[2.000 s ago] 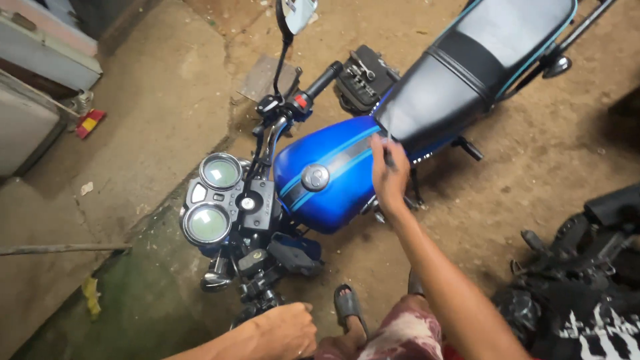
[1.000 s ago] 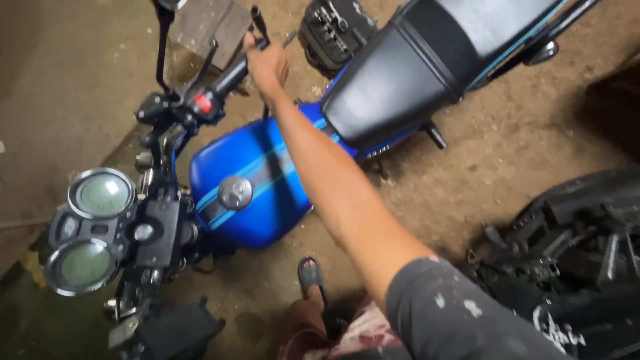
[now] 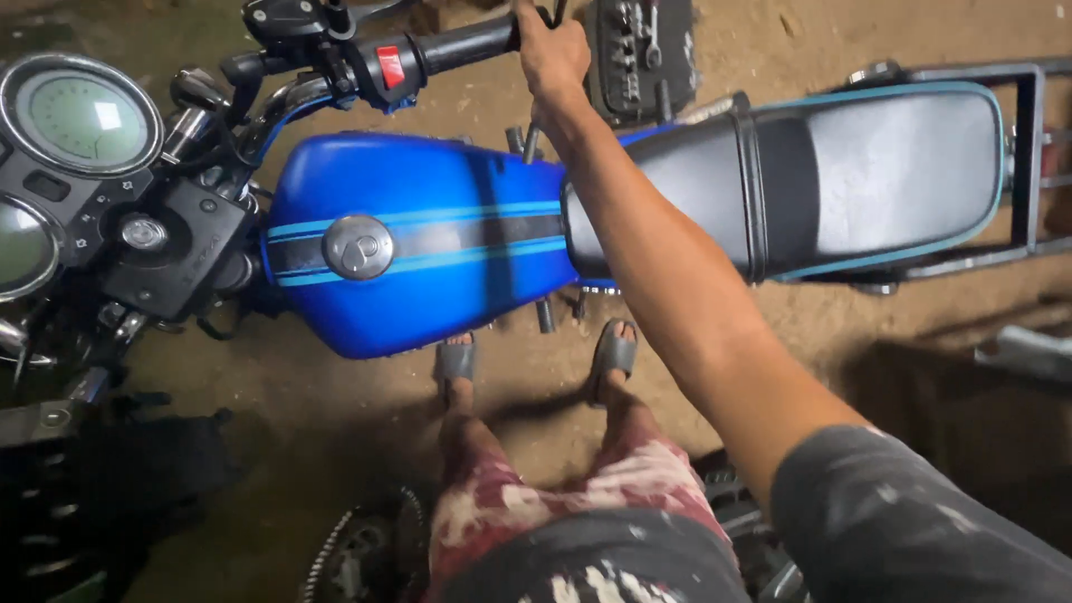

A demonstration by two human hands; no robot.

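Observation:
My right hand [image 3: 554, 52] reaches over the blue motorcycle fuel tank [image 3: 419, 314] to the outer end of the black handlebar grip [image 3: 471, 43]. Its fingers are partly cut off by the top edge, and a thin dark piece shows beside them. Whether the hand holds that piece or grips the handlebar end cannot be told. The forearm passes above the front of the black seat [image 3: 691, 197]. A round metal fuel cap [image 3: 358, 247] sits on the tank's striped middle. My left hand is out of view.
Beyond the seat, a dark tool case [image 3: 643, 84] with sockets and a wrench [image 3: 653, 42] lies on the dirt floor. Round gauges [image 3: 88, 113] are at left. A chain sprocket [image 3: 356, 548] and dark machine parts lie near my legs. A metal rear rack [image 3: 1023, 159] surrounds the seat's tail.
My right hand has moved from the rear of the tank to the handlebar grip's end. My left hand, at the bottom two seconds ago, has left the view. The view has shifted and turned.

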